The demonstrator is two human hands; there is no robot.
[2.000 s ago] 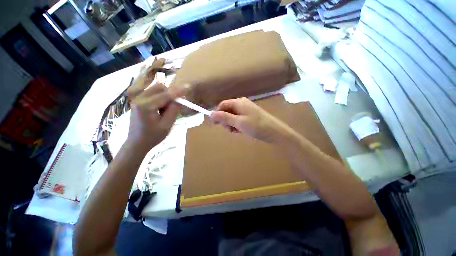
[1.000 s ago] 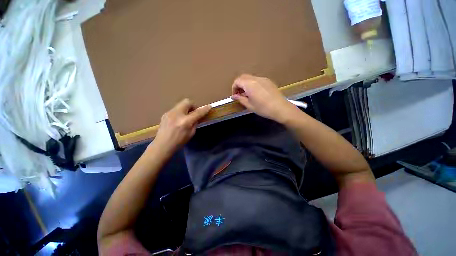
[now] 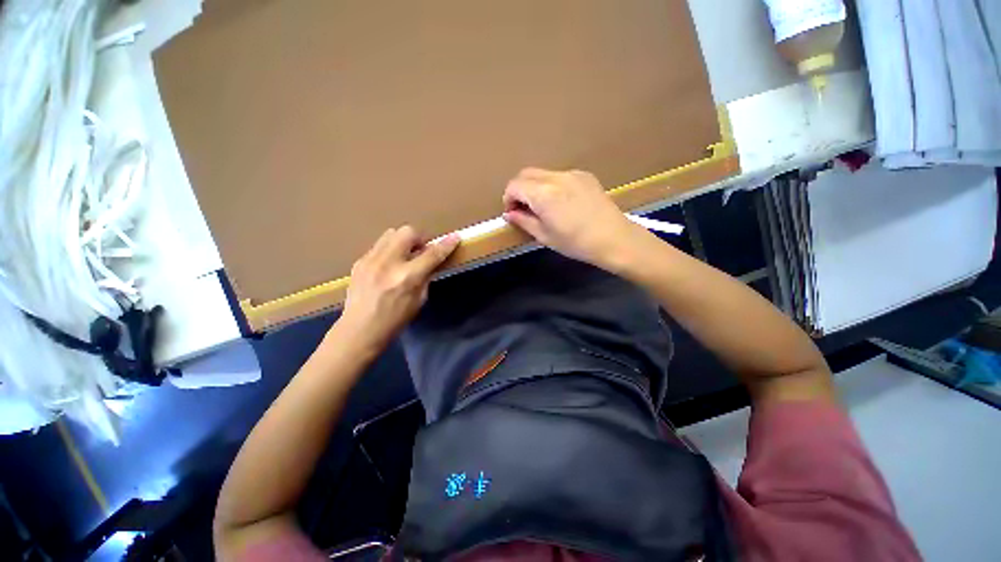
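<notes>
A brown panel (image 3: 439, 121) lies flat on the pale table. A yellow and wood-coloured edge guide (image 3: 313, 303) runs along its near edge. A narrow white strip (image 3: 483, 229) lies along that edge between my hands, and its free end sticks out to the right beyond my right hand. My left hand (image 3: 392, 277) presses its fingertips on the strip's left part; any strip under the hand is hidden. My right hand (image 3: 565, 217) pinches the strip between thumb and fingers, close to the panel.
A tangled white strip bundle (image 3: 49, 198) with a black tie (image 3: 137, 343) is at left. A glue bottle (image 3: 809, 33) is at upper right, beside a stack of white sheets (image 3: 933, 82). A flat stack with a white top (image 3: 906, 247) is below right.
From two seconds ago, the strip has come down from above the panel to its near edge, and the view has tilted down. Over the last second the hands have barely moved.
</notes>
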